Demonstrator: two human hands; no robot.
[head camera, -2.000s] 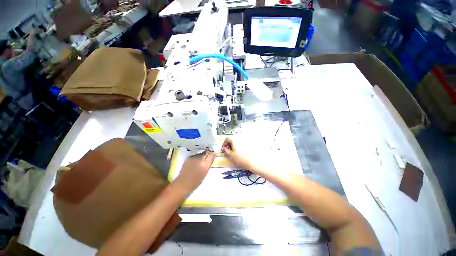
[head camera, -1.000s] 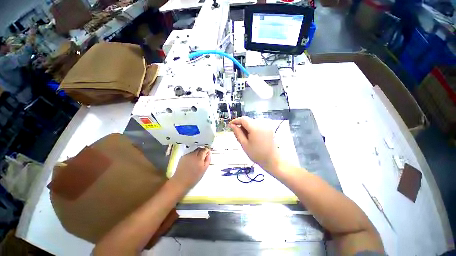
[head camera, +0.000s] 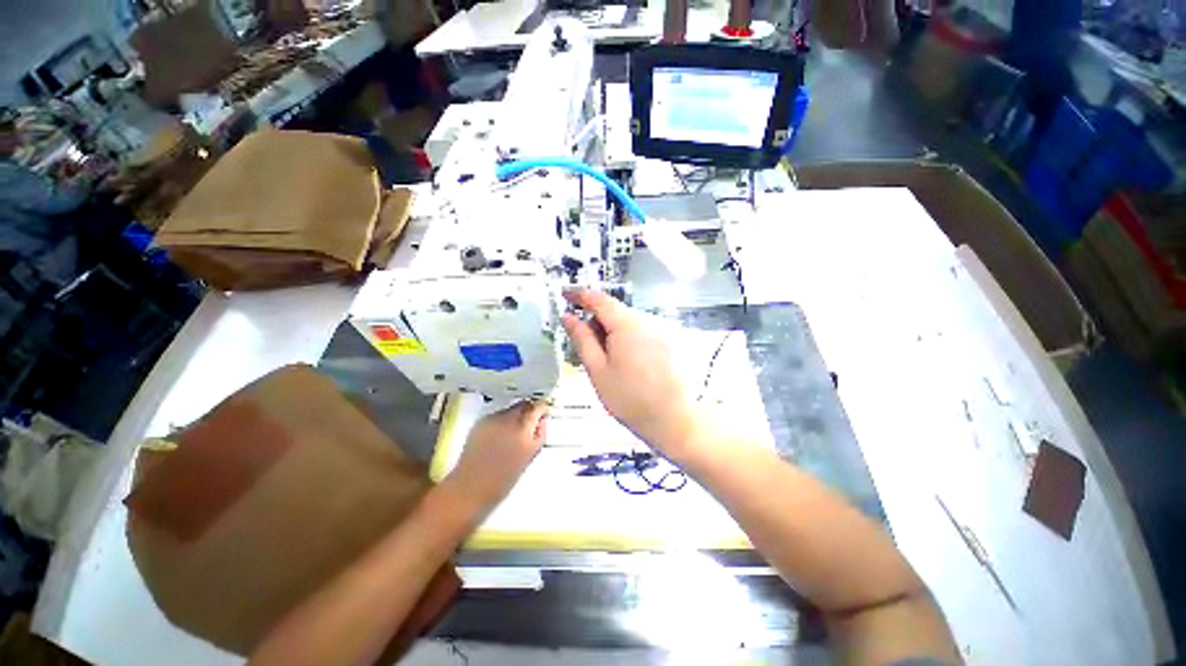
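Observation:
The white machine head (head camera: 449, 341) stands over the white clamp plate (head camera: 520, 523) with yellow tape edges. My left hand (head camera: 505, 442) is below the head's lower right corner, with thumb and fingertips pinched together; any thread between them is too fine to see. My right hand (head camera: 624, 358) is raised beside the right side of the head, near the needle area, with thumb and index fingertip close together. The needle area is partly hidden behind this hand. Dark thread snips (head camera: 605, 463) lie on the plate with a looped black cord (head camera: 657, 485).
A brown bag panel (head camera: 306, 501) with a reddish-brown patch (head camera: 215, 468) lies at left. Folded brown panels (head camera: 280, 202) are stacked behind it. A small dark brown piece (head camera: 1055, 491) and a thin pale-handled tool (head camera: 973, 544) lie at right. The control screen (head camera: 715, 107) stands behind.
My right hand has risen from the plate beside my left hand to the side of the machine head, its fingers reaching further up. My left hand has stayed nearly in place. The view has tilted slightly.

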